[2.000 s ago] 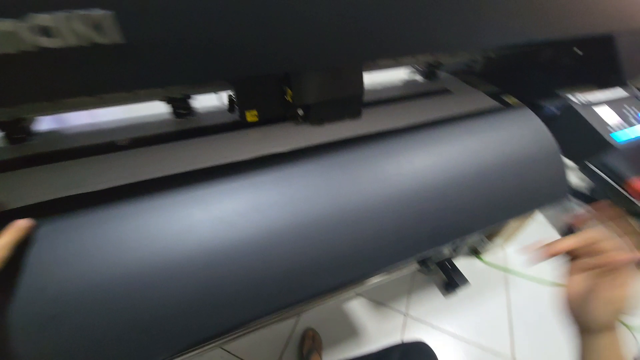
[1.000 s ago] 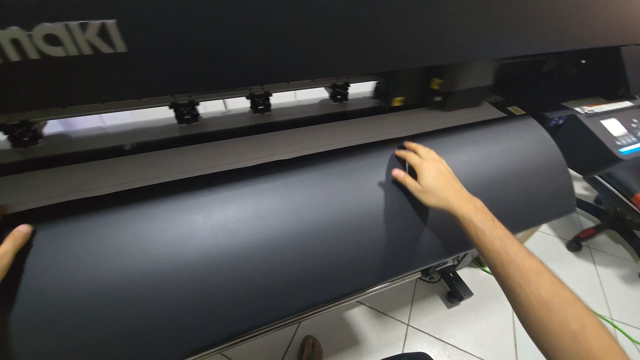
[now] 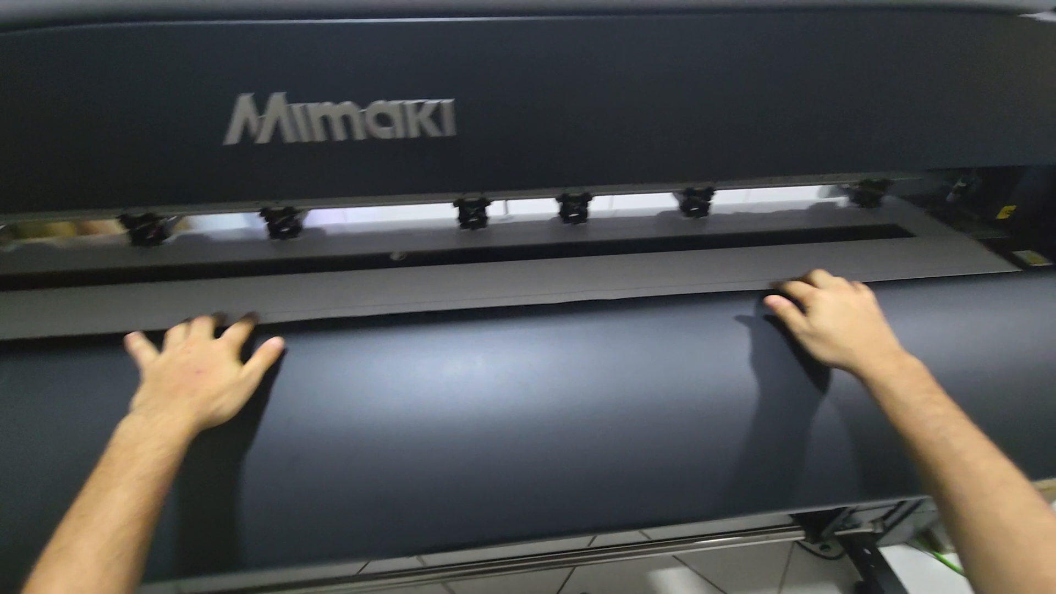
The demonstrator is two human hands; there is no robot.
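Note:
A wide-format Mimaki printer [image 3: 627, 99] spans the view, its dark curved front panel [image 3: 495, 429] below a flat grey platen strip [image 3: 528, 289]. At the left, my left hand [image 3: 198, 371] lies with spread fingers on the top edge of the curved panel, fingertips by the seam with the grey strip. My right hand [image 3: 833, 322] is over the same edge farther right, fingers slightly bent, its fingertips at the seam. Neither hand is closed around anything. Several black pinch rollers [image 3: 472, 213] line the slot above the grey strip.
Below the panel runs a metal bar [image 3: 495, 565], with a black stand leg [image 3: 866, 561] at the right. White floor tiles [image 3: 734, 565] and a green cable [image 3: 940, 561] show beneath. Dark machine parts with a yellow label [image 3: 1006, 212] sit at the right end of the slot.
The view has shifted left along the printer. My left hand, only partly seen at the left edge before, now lies fully in view on the panel edge. My right hand rests at the seam.

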